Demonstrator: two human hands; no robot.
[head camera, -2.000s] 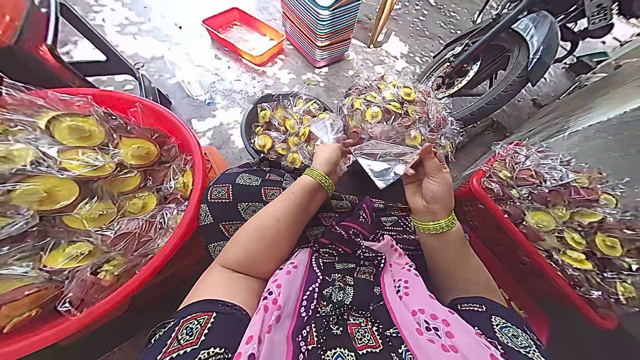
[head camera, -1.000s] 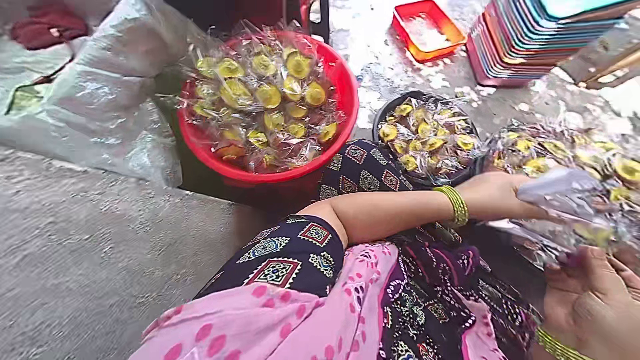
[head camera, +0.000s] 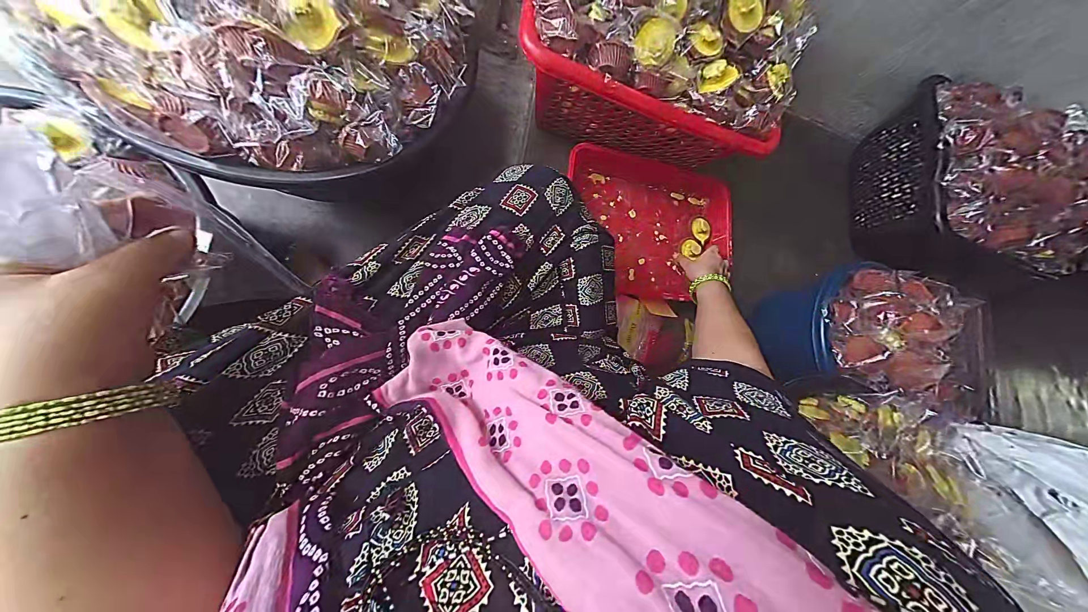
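Observation:
My left hand (head camera: 140, 268), blurred at the left edge, is closed around a clear plastic packet (head camera: 127, 191) holding brown and yellow pieces. Beside it stands a black tub (head camera: 314, 178) heaped with wrapped brown and yellow pieces. My right hand (head camera: 705, 262) reaches down to a shallow red plastic tray (head camera: 642, 200) at my right. Its fingers are at a small yellow cup-shaped piece (head camera: 690, 248); whether they grip it cannot be told. Another yellow piece (head camera: 700, 228) lies just beyond, among yellow crumbs.
A red plastic basket (head camera: 629, 106) of wrapped pieces stands beyond the tray. At the right are a black basket (head camera: 888, 187) and a blue bucket (head camera: 790, 319), both filled with wrapped brown pieces. More wrapped yellow pieces (head camera: 892, 442) lie at lower right.
My hands, together at a clear packet a second ago, are now far apart. My right hand is down at the red tray. The view has swung strongly to the right.

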